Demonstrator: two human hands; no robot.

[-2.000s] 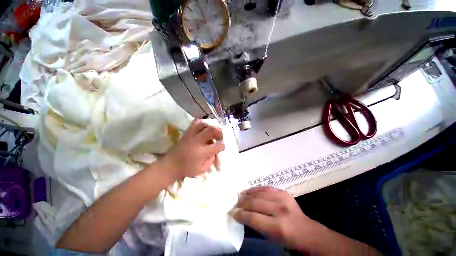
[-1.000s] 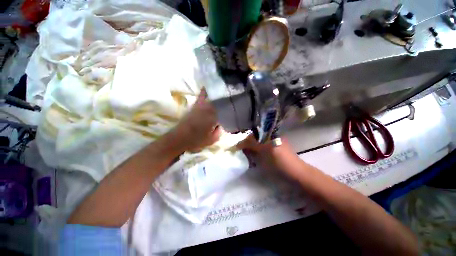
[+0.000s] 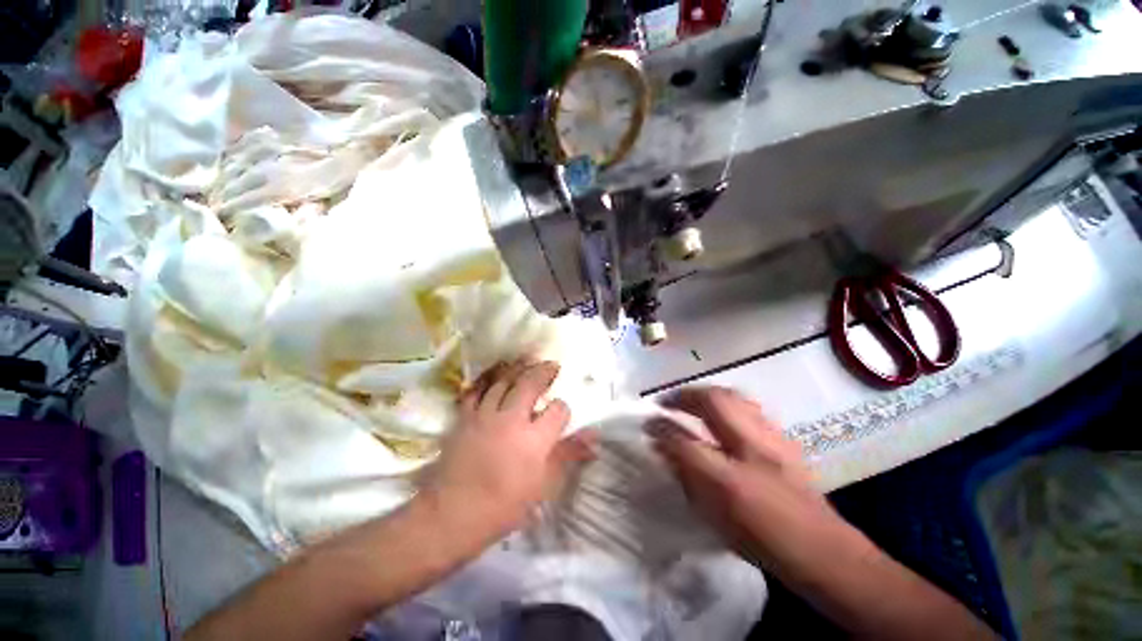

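A pale cream garment piece (image 3: pixel 626 482) lies in front of the needle end of the sewing machine (image 3: pixel 802 188), with a gathered section between my hands. My left hand (image 3: pixel 507 432) rests on the cloth with fingers bent and holds a fold of it. My right hand (image 3: pixel 733 457) holds the cloth's right side, a little blurred. The cloth's upper part reaches the presser foot area (image 3: pixel 614 319), where bright glare hides the needle tip. A large heap of white to yellowish cloth (image 3: pixel 276 326) lies left of the needle.
Scissors with dark red handles (image 3: pixel 892 328) lie under the machine arm. A printed ruler strip (image 3: pixel 902 398) runs along the table's front edge. A blue crate (image 3: pixel 983 526) with pale cloth stands at the lower right. A purple box (image 3: pixel 48 482) is at far left. A green column (image 3: pixel 532 56) stands beside a gold-rimmed dial (image 3: pixel 601 110).
Both hands have moved from beside the needle down towards me. The gathered cloth is now spread between them and hangs over the table's front edge. The view has also shifted.
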